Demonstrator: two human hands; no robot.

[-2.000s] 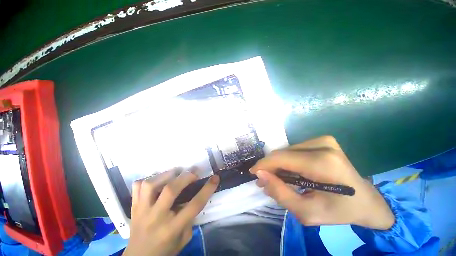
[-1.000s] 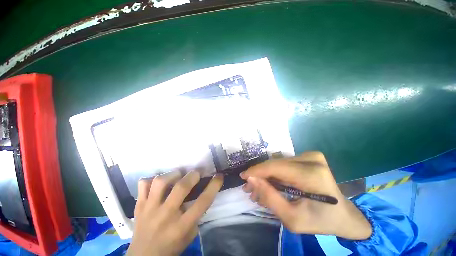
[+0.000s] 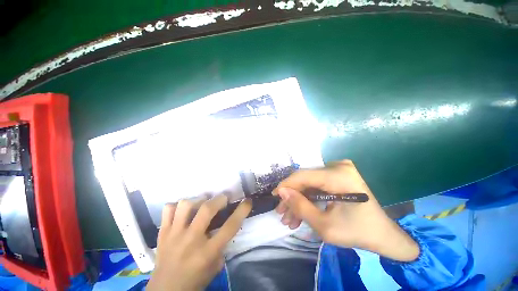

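An open tablet (image 3: 193, 173) lies in a white foam tray (image 3: 104, 165) in front of me, its middle washed out by glare. The dark speckled main board (image 3: 271, 177) shows at its right end. My left hand (image 3: 196, 241) lies over the near edge, fingers spread, fingertips on the black edge strip (image 3: 262, 203). My right hand (image 3: 335, 207) holds black tweezers (image 3: 343, 198) like a pen, fingertips at the strip just below the board. The tweezer tips are hidden by my fingers.
A red foam tray (image 3: 54, 187) with another open tablet (image 3: 16, 210) stands at the left. The glossy green bench (image 3: 397, 74) bears a bright light streak. A worn, paint-chipped rail (image 3: 187, 21) runs along the back. Blue sleeve and clothing show at the bottom.
My right hand stays near the board, but the tweezers' back end has swung up, so they lie flatter. The left hand stays on the strip. The view has shifted slightly.
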